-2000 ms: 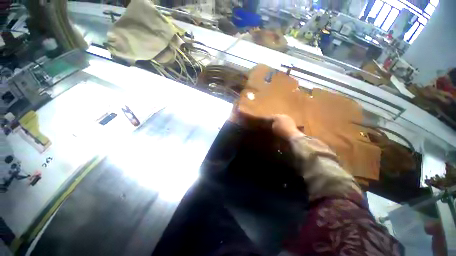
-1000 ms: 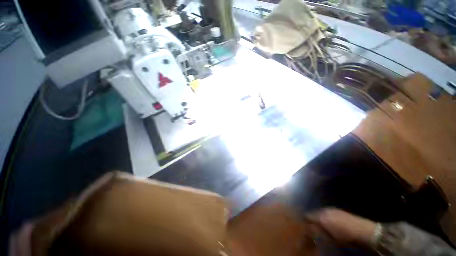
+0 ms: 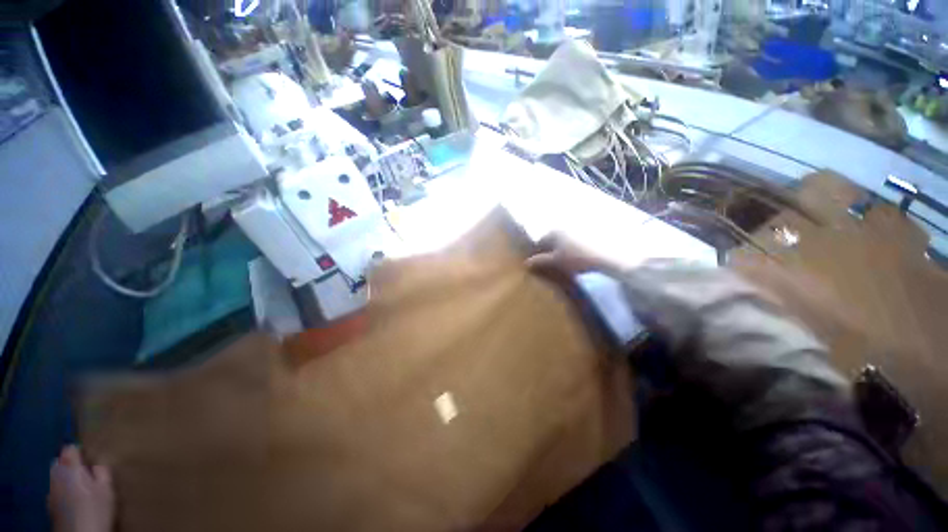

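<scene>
A large tan-brown bag panel (image 3: 416, 405) is spread out in front of me, over the front of the machine table. A small shiny plate or patch shows on its face. My left hand (image 3: 83, 490) is at the lower left and grips the panel's left edge. My right hand (image 3: 556, 256) is at the panel's upper right edge with its fingers closed on it; the fingertips are partly blurred. The white sewing machine head (image 3: 333, 218) with a red logo stands behind the panel. The needle area is small and unclear.
A control screen box (image 3: 187, 182) stands upper left, with a teal cloth (image 3: 198, 296) below it. A beige cloth bundle with cords (image 3: 572, 99) lies behind the table. More brown panels (image 3: 873, 281) lie at the right, beside brown loops (image 3: 717, 187).
The brown panel has been raised and spread from the lower left across the table front. My right hand has moved up and left onto its edge. My left hand has come into view.
</scene>
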